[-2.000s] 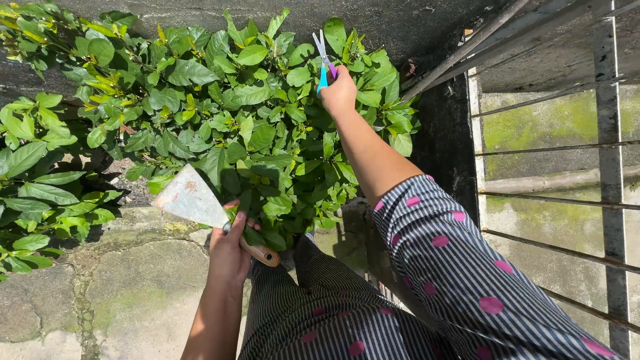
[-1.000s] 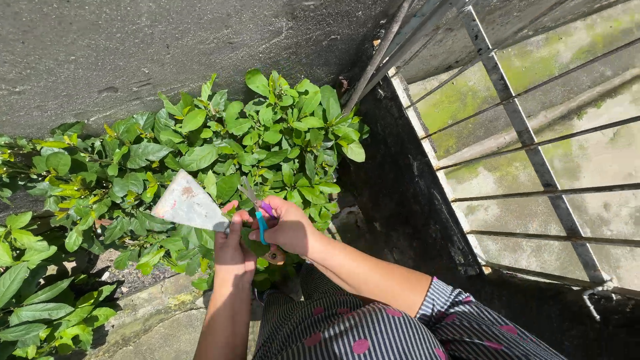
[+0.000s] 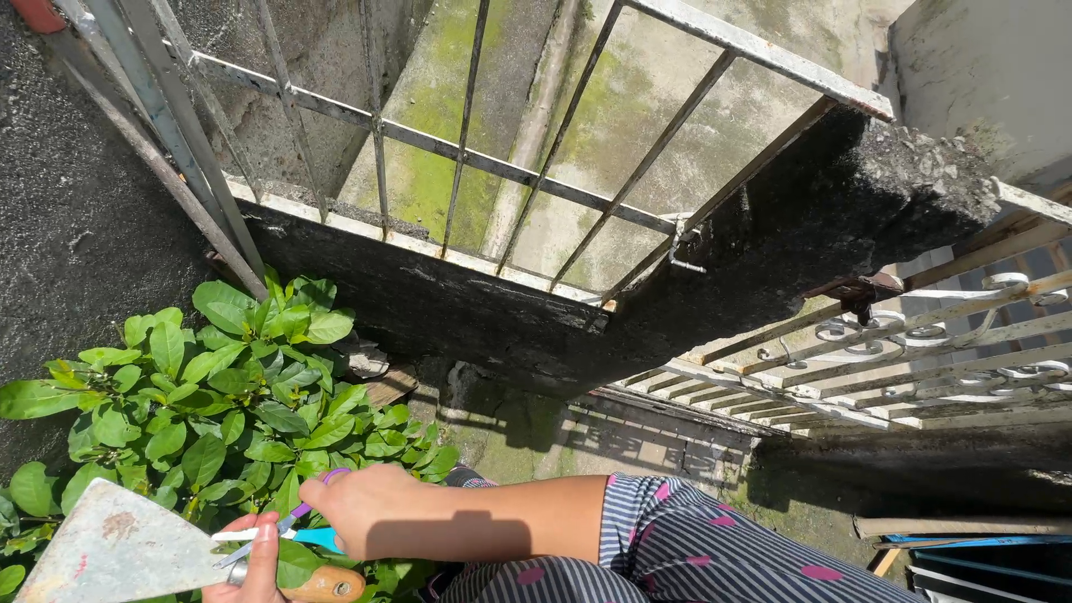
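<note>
My right hand [image 3: 368, 507] grips scissors [image 3: 314, 523] with one purple and one blue handle. Their blades point left and reach to the fingers of my left hand [image 3: 255, 569], at the bottom edge of the view. That hand holds a wide-bladed metal scraper [image 3: 121, 544]; its wooden handle [image 3: 335, 584] extends to the right, beneath the scissors. A green leaf [image 3: 296, 564] lies by my left fingers, over part of the handle. Behind both hands grows a leafy green shrub [image 3: 205, 402]. My left palm is cut off by the frame.
A dark low wall [image 3: 469, 318] carries a metal railing [image 3: 469, 155]. Metal poles [image 3: 188, 151] lean against the rough wall at left. At right stands a scrolled white metal gate [image 3: 921, 335]. Blue and black items [image 3: 988, 569] and boards lie at lower right on concrete.
My right hand with the scissors has come down from the top of the shrub to my left hand, which still holds the scraper. The view has swung right toward the railing and gate.
</note>
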